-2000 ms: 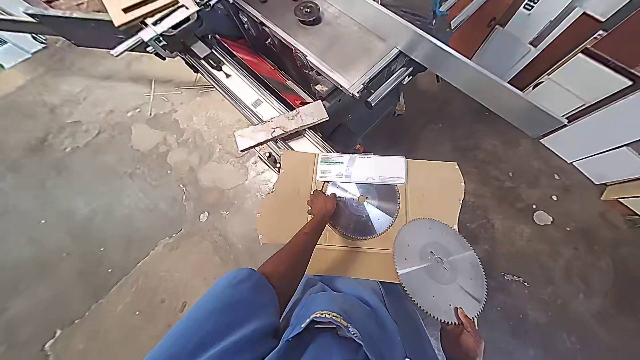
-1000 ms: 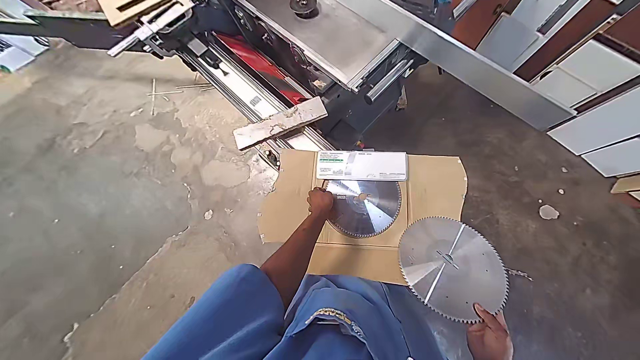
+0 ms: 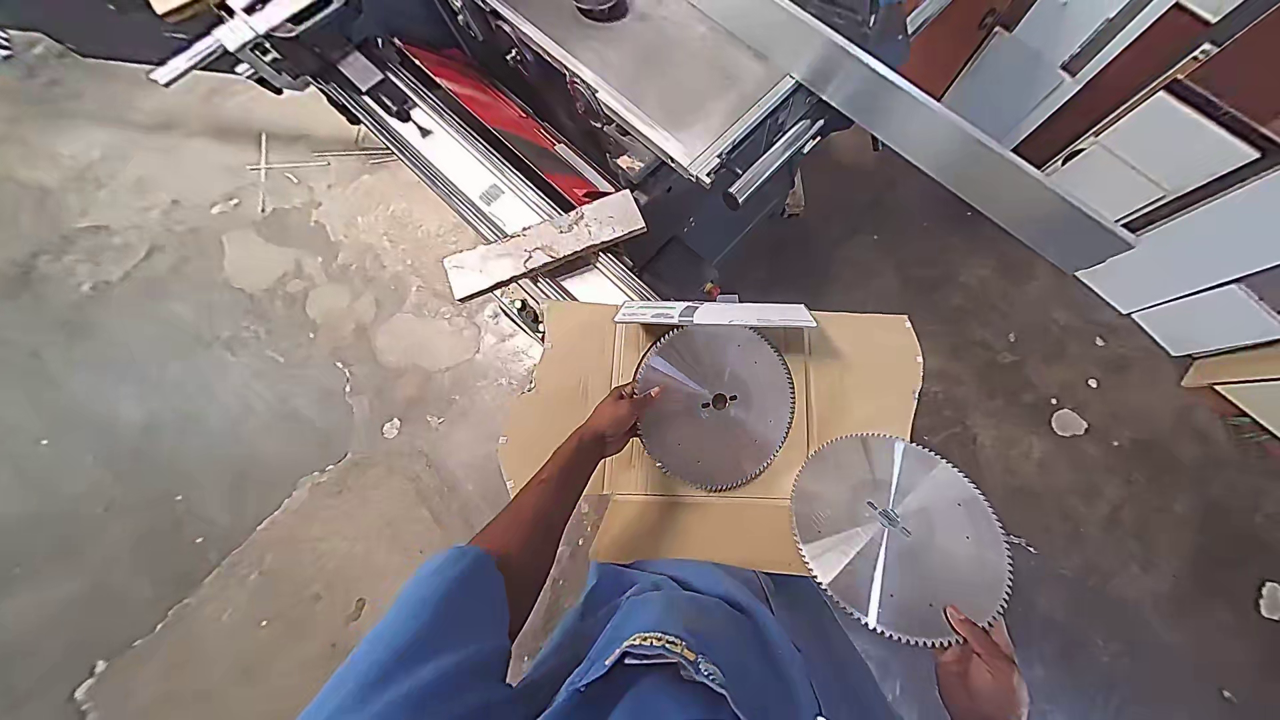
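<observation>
My left hand (image 3: 618, 420) grips the left rim of a toothed circular saw blade (image 3: 715, 440), thumb on its face. That blade is over an opened cardboard sheet (image 3: 865, 370), its top edge beside a white printed sleeve or box (image 3: 750, 314). At the lower right my right hand (image 3: 980, 665) pinches the lower rim of a second, larger-looking circular saw blade (image 3: 940, 540), which overlaps the sheet's lower right corner. Both blades show a centre hole and small holes around it.
A sliding table saw (image 3: 690, 60) stands ahead, with its metal rail (image 3: 450, 160) running toward the cardboard. A rough board (image 3: 545, 245) lies across that rail. A long metal fence (image 3: 930, 130) extends right, near leaning panels (image 3: 1155, 150). Thin offcuts (image 3: 263, 170) lie on the concrete floor at left.
The blade at my left hand shows more of its face, including its centre hole. The white sleeve or box now appears tilted and narrower. My right hand keeps hold of the second blade.
</observation>
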